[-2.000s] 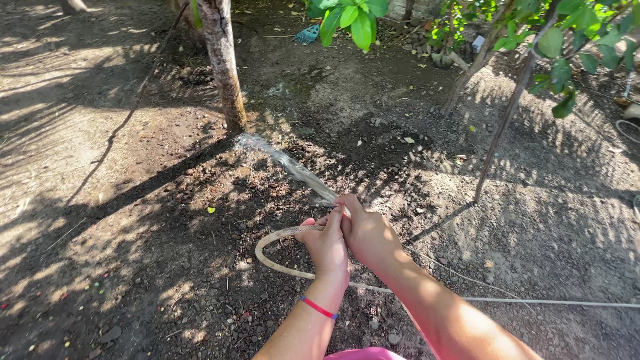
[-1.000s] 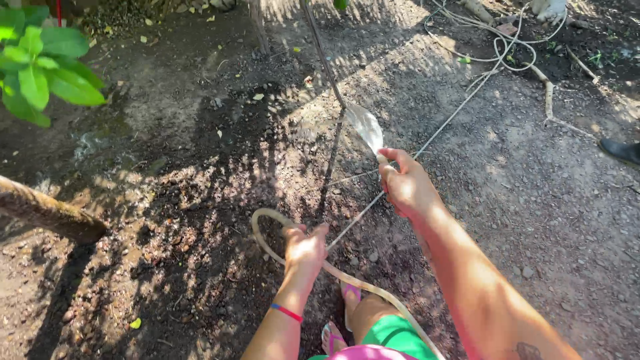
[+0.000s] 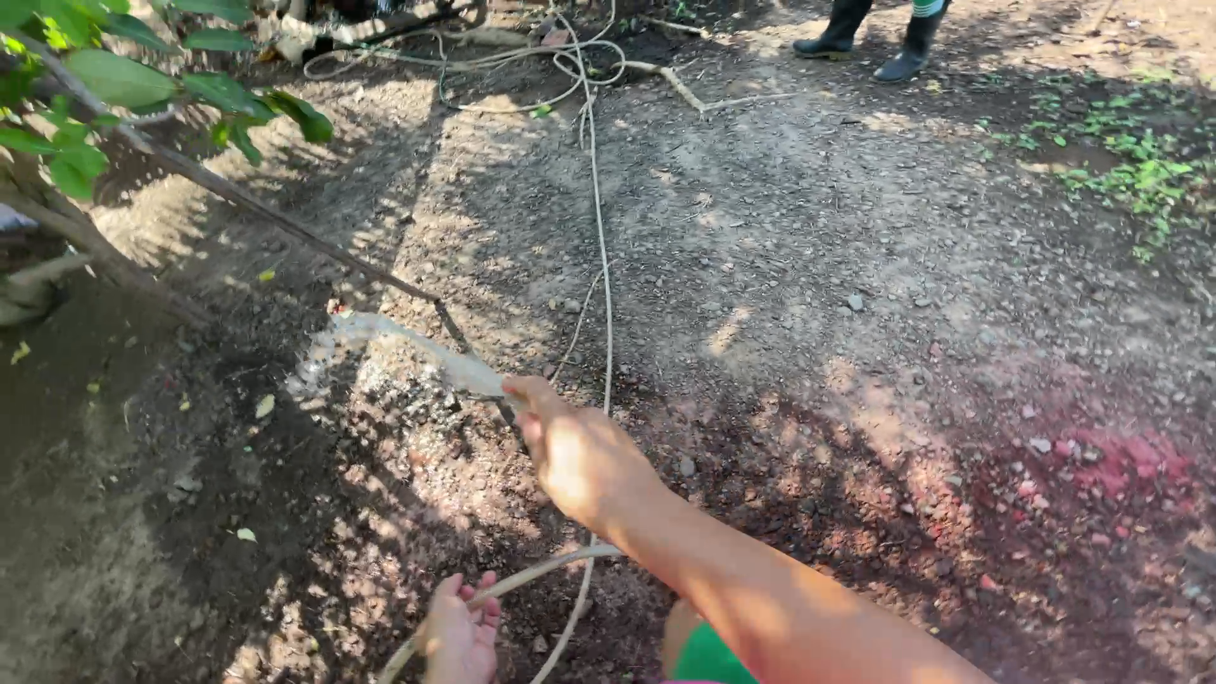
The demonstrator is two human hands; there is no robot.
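Observation:
My right hand point(image 3: 591, 465) grips the end of a pale hose, with the thumb by its mouth. Water point(image 3: 418, 347) sprays from it to the left and lands on wet soil beside a thin stem point(image 3: 313, 237). Lower down, my left hand point(image 3: 461, 632) has its palm turned up and its fingers partly curled at a curved length of the hose point(image 3: 541, 570). The fingers are loosely around or under the hose; how firmly they hold it I cannot tell.
A long pale hose line point(image 3: 600, 237) runs up the ground to loose coils point(image 3: 570, 57). Leafy branches point(image 3: 123, 81) hang at upper left. A person in dark boots point(image 3: 907, 52) stands at the top right. Low green weeds point(image 3: 1145, 166) grow at right, and a fallen branch point(image 3: 679, 87) lies near the coils.
The view has swung far to the right. The spray, which fell by a thicker trunk two seconds ago, now lands near a thin stem. My hands, together then, are now apart.

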